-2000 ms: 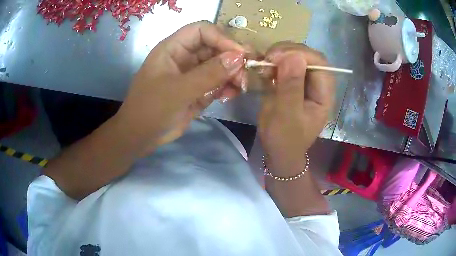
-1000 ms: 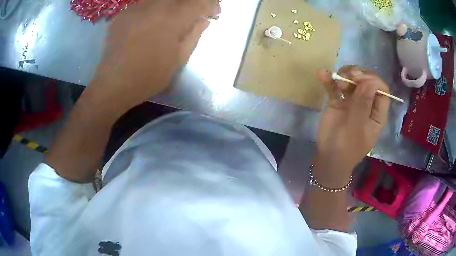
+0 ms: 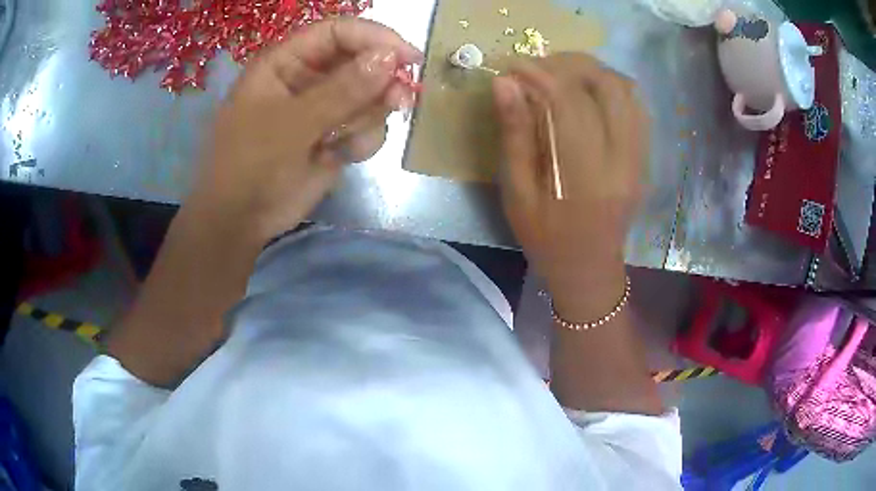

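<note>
My left hand (image 3: 288, 125) holds a small red part (image 3: 407, 77) between thumb and fingertips, above the left edge of the brown board (image 3: 447, 144). My right hand (image 3: 576, 153) is over the board's right part, blurred. The cotton swab's pale stick (image 3: 554, 158) sticks out of it towards me; its cotton tip is hidden. The right fingertips are near the thin yellowish stick (image 3: 488, 69) whose end rests in the whitish glue blob (image 3: 467, 57); I cannot tell whether they touch it. Gold pieces (image 3: 530, 42) lie on the board beyond my fingers.
A heap of red parts (image 3: 182, 38) lies at the back left on the metal bench. At the right, a pink mug (image 3: 751, 67) stands by a red printed card (image 3: 792, 182). A clear plastic bag (image 3: 687, 8) is at the top edge. A red stool (image 3: 725, 331) stands below the bench.
My left hand has come back from the red heap with a red part in its fingertips. My right hand has moved left over the board, and the swab now points towards me.
</note>
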